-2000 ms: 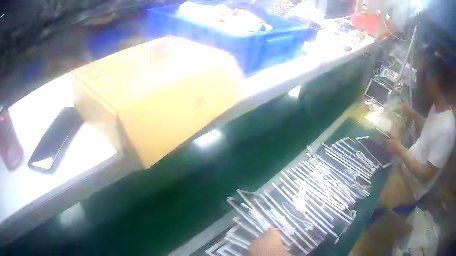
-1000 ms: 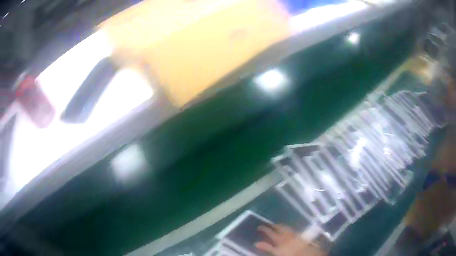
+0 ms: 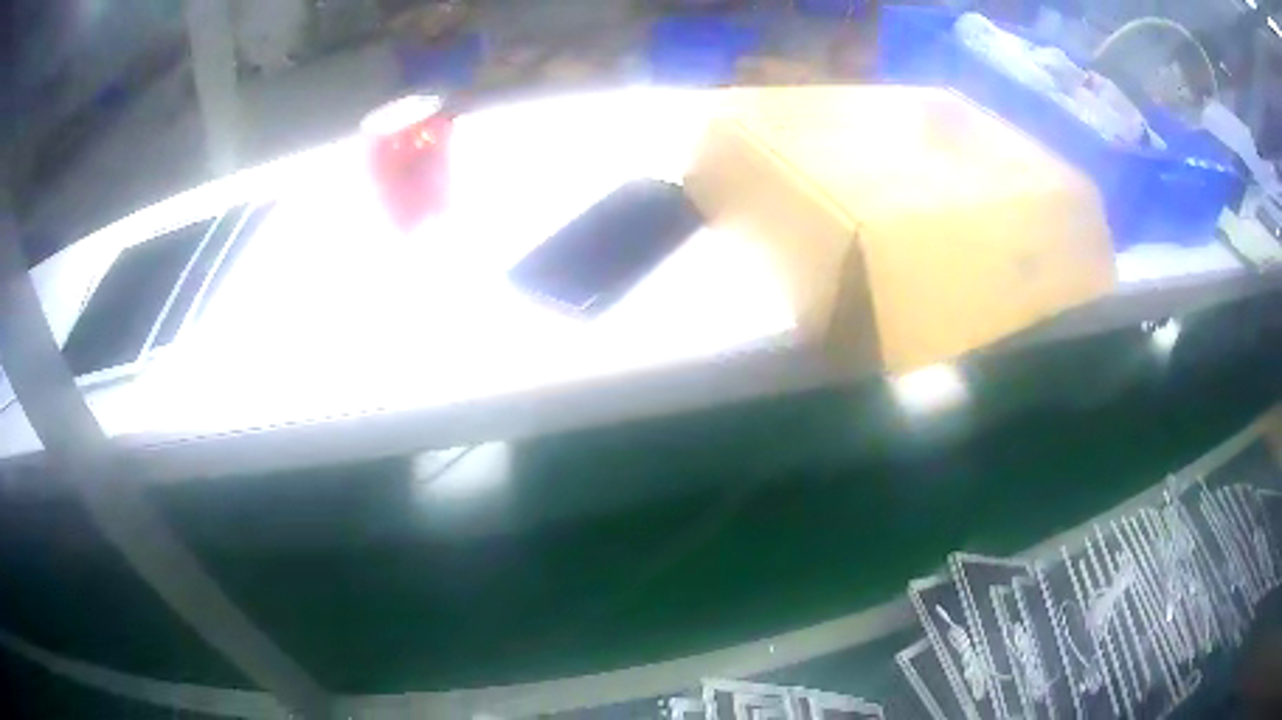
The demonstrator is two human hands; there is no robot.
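Note:
Framed panels (image 3: 1125,605) lie in an overlapping row at the lower right, with thin white cords on them. More panel frames (image 3: 773,701) show at the bottom edge, cut off by it. Neither my left hand nor my right hand can be made out. A blurred skin-toned patch at the far right edge is too cut off to tell what it is.
A white shelf (image 3: 352,338) runs above the green belt (image 3: 633,535). On it are a tan carton (image 3: 970,267), a blue bin (image 3: 1181,183) with white items, a dark flat case (image 3: 612,246), a red object (image 3: 411,166) and dark panels (image 3: 141,303). A grey post (image 3: 155,549) crosses the left.
The view has swung left, so the shelf things and panels sit further right. The hand seen on a panel a second ago is no longer visible there. The co-worker has left the view.

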